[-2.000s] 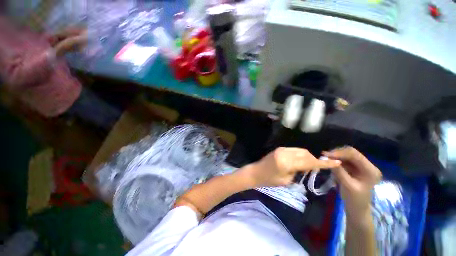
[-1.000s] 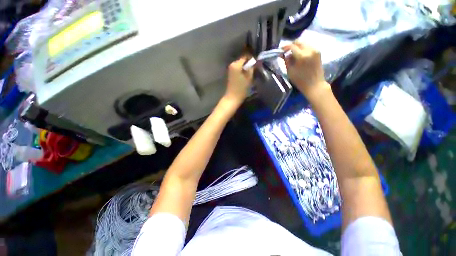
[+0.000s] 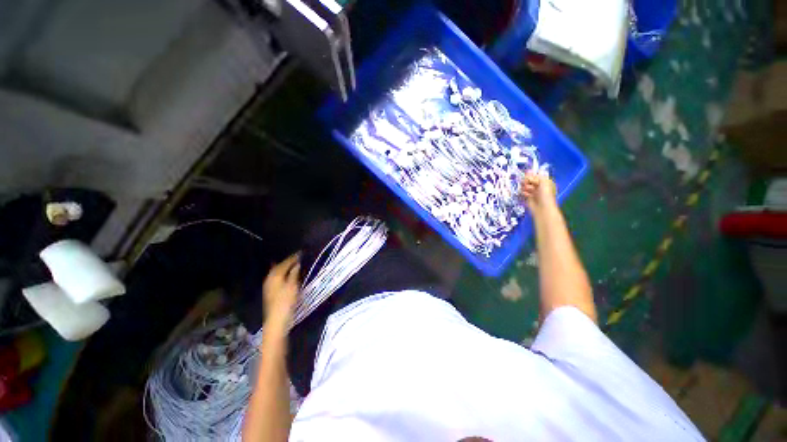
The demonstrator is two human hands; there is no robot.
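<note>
My right hand (image 3: pixel 538 188) is over the right end of the blue tray (image 3: pixel 565 155), its fingers closed on a white coiled cable bundle (image 3: pixel 533 164) that is partly hidden. Many white tied bundles (image 3: pixel 449 160) lie in the tray. My left hand (image 3: pixel 281 289), slightly blurred, is beside the white cable hank (image 3: pixel 341 263) on my lap, with its fingers apart and no cable seen gripped. The hank runs down left to the loose cable pile (image 3: pixel 198 380).
The pale grey machine (image 3: pixel 173 69) fills the upper left, with two white winding posts (image 3: pixel 82 272) and a brass-coloured knob (image 3: pixel 62 212). Metal guide plates (image 3: pixel 332 34) jut toward the tray. A red object (image 3: pixel 755 226) is at the right edge.
My view has turned to the right and down. Both hands have left the tying slot; my right hand has moved to the tray and my left hand to the hank.
</note>
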